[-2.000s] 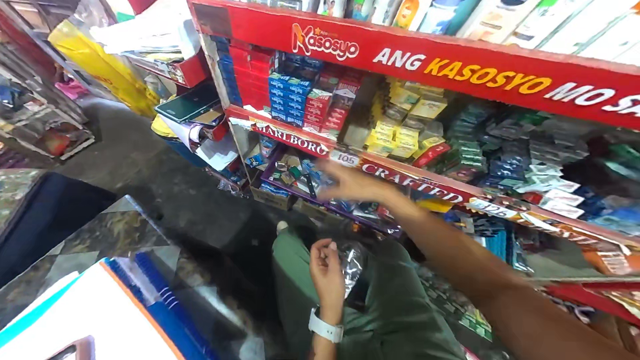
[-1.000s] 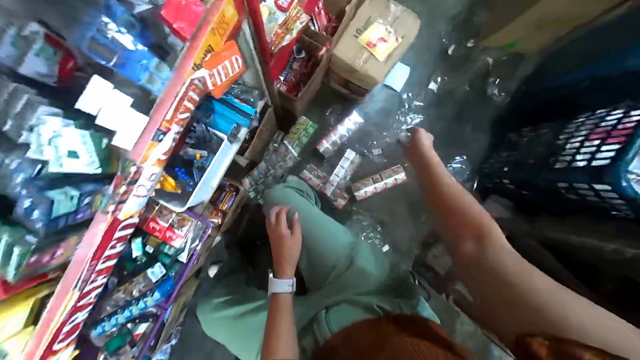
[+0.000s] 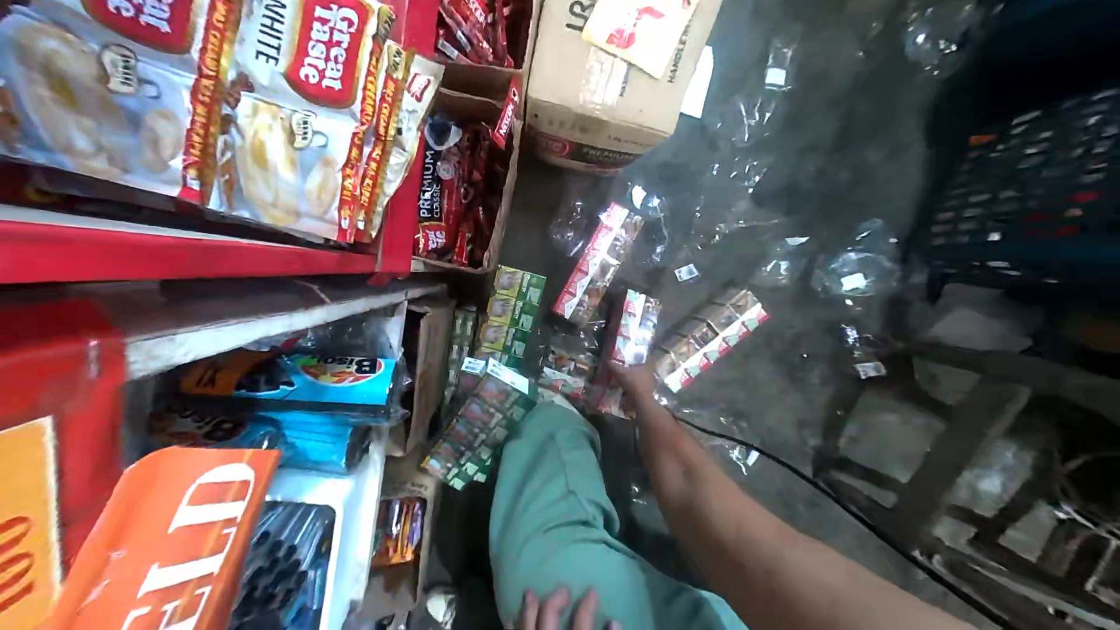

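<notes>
My right hand [image 3: 633, 378] reaches down to the floor at the near end of a red-and-white wrapped bundle of small packs [image 3: 636, 324]; its fingers are blurred, so a grip cannot be made out. Similar bundles lie on both sides, one [image 3: 599, 262] up and to the left, another [image 3: 713, 339] to the right. Green bundles of packs [image 3: 512, 315] and a green-edged one [image 3: 479, 424] lie left of my knee. At the bottom edge, the fingers of my left hand [image 3: 564, 610] rest slightly apart on my green trouser leg, holding nothing visible.
Shelves with a red edge [image 3: 175, 254] stand at left, holding coffee pouches [image 3: 289, 114] and blue biscuit-like packs [image 3: 341, 381]. A cardboard box [image 3: 604, 87] stands above the bundles. Plastic wrappers [image 3: 857, 271] litter the floor. A black cable [image 3: 787, 464] and a dark crate [image 3: 1024, 192] are at right.
My right hand has gone from over the littered floor to the bundles. The left hand now shows only its fingers at the bottom edge. The view has swung strongly from the shelves to the floor.
</notes>
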